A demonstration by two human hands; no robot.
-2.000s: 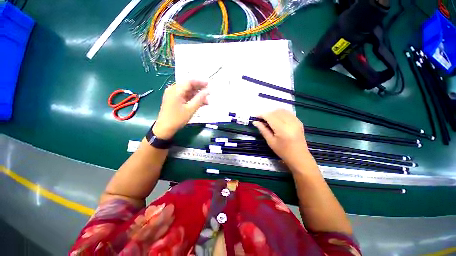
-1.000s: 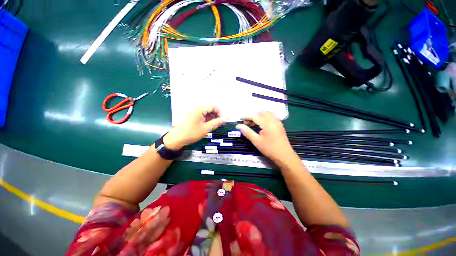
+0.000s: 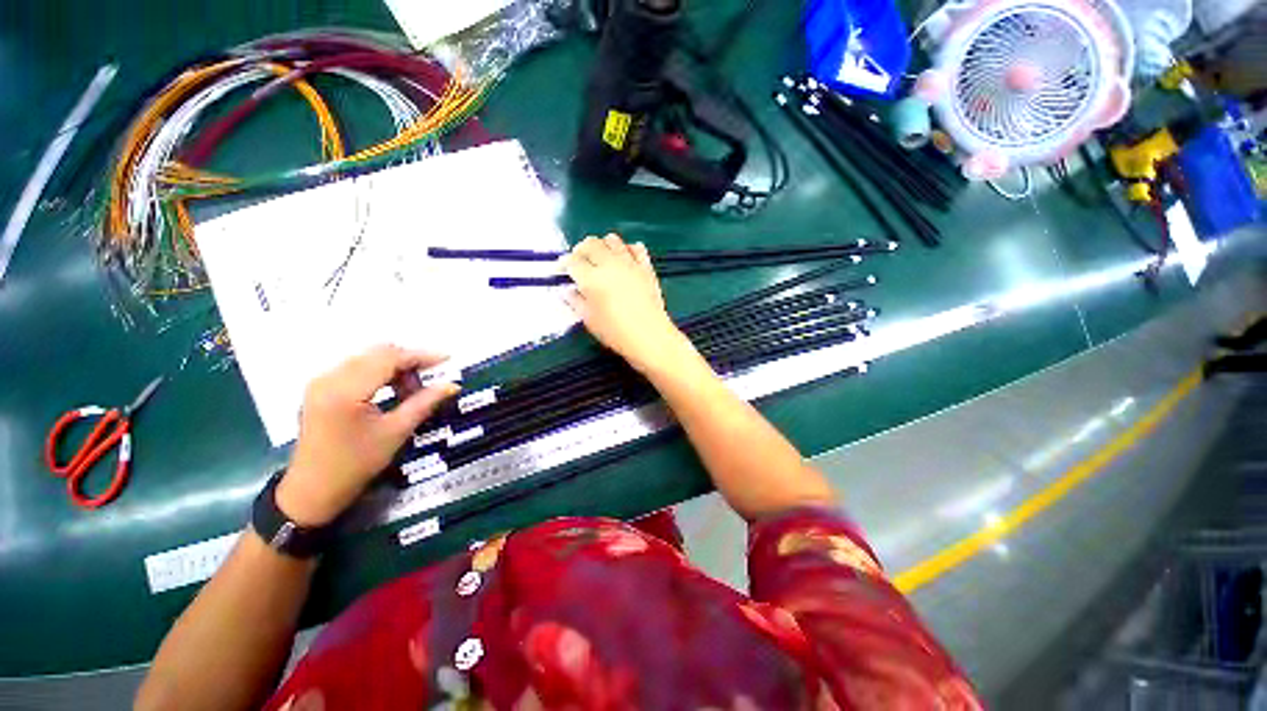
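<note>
Several black sleeved cables (image 3: 723, 322) with white labels (image 3: 478, 399) lie side by side before me. My left hand (image 3: 359, 424) has its thumb and fingertips around the labelled end of the uppermost cable of this row, at the paper's lower edge. Two more black cables (image 3: 479, 254) lie apart, their ends on the white paper sheet (image 3: 375, 278). My right hand (image 3: 614, 295) is over these two, fingertips touching them. Its palm side is hidden, so its grip cannot be told. One labelled cable (image 3: 584, 481) lies nearer me, below the steel ruler (image 3: 521, 458).
Red-handled scissors (image 3: 95, 452) lie at left. A coil of coloured lead wires (image 3: 181, 153) lies upper left, beside a clear plastic bag (image 3: 521, 42). A heat gun (image 3: 632, 104) is at top centre. More black cables (image 3: 868, 160), a blue bin (image 3: 857, 45) and a fan (image 3: 1025, 77) stand right.
The view has swung to the right, bringing the fan into view. My hands have moved apart: the left stays at the labelled ends, the right has moved right onto the two separate cables.
</note>
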